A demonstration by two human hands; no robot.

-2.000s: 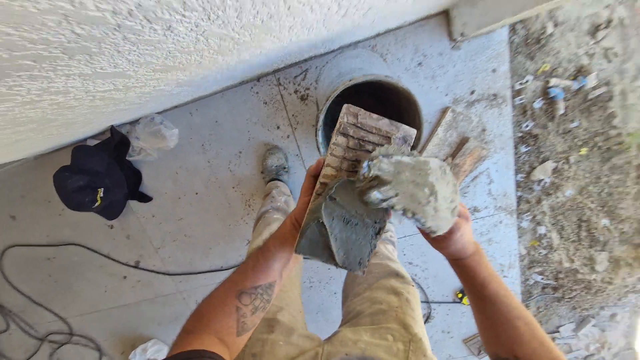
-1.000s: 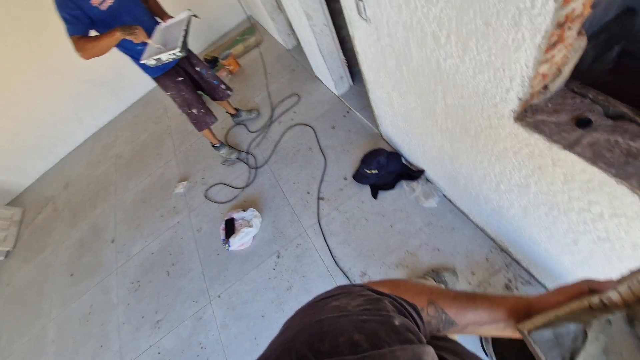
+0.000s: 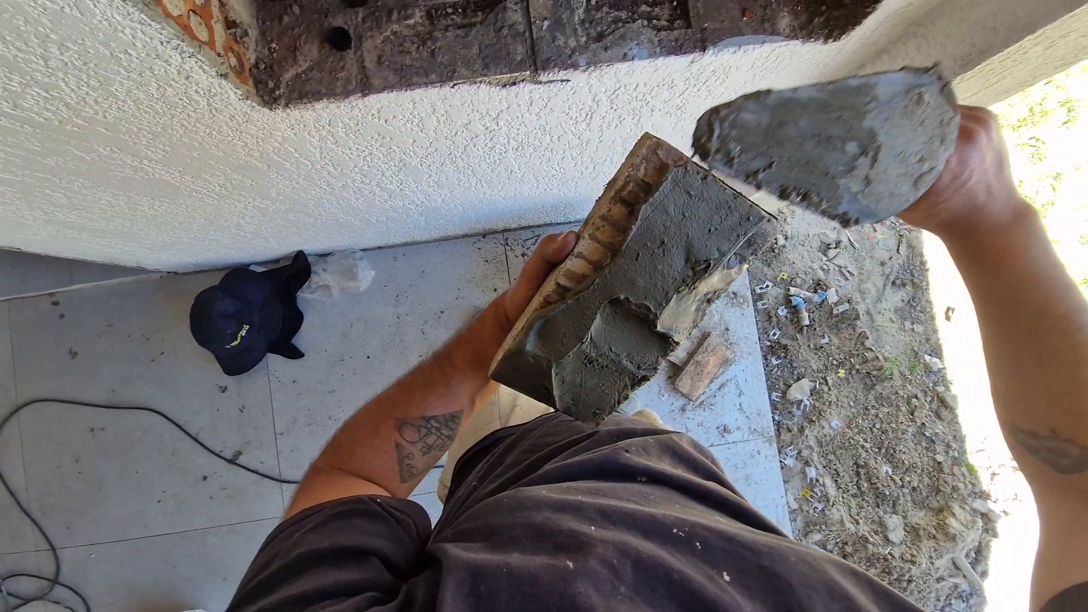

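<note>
My left hand (image 3: 540, 272) holds a brick-like slab (image 3: 612, 225) by its long edge, tilted before my torso. Its upper face carries a thick layer of wet grey mortar (image 3: 671, 229), with a hollow near the lower end. Out to the upper right, my right hand (image 3: 969, 174) grips a mortar-coated trowel (image 3: 837, 140), its handle hidden in my fist. The trowel's blade is beside the slab's top corner, slightly blurred. Above both is a ledge of dark, rough slabs (image 3: 442, 42) on the white textured wall (image 3: 408, 161).
A dark cap (image 3: 246, 314) and crumpled clear plastic (image 3: 340, 274) lie on the tiled floor (image 3: 144, 365) at the wall's foot. A black cable (image 3: 170, 412) curves at the left. Tile or wood offcuts (image 3: 701, 367) lie near the floor's edge, beside rubble-strewn ground (image 3: 867, 408).
Two seconds ago the trowel was over the slab above a bucket; now it is off to the slab's upper right. More mortar covers the slab. The view swung left and back, and the ledge has come in.
</note>
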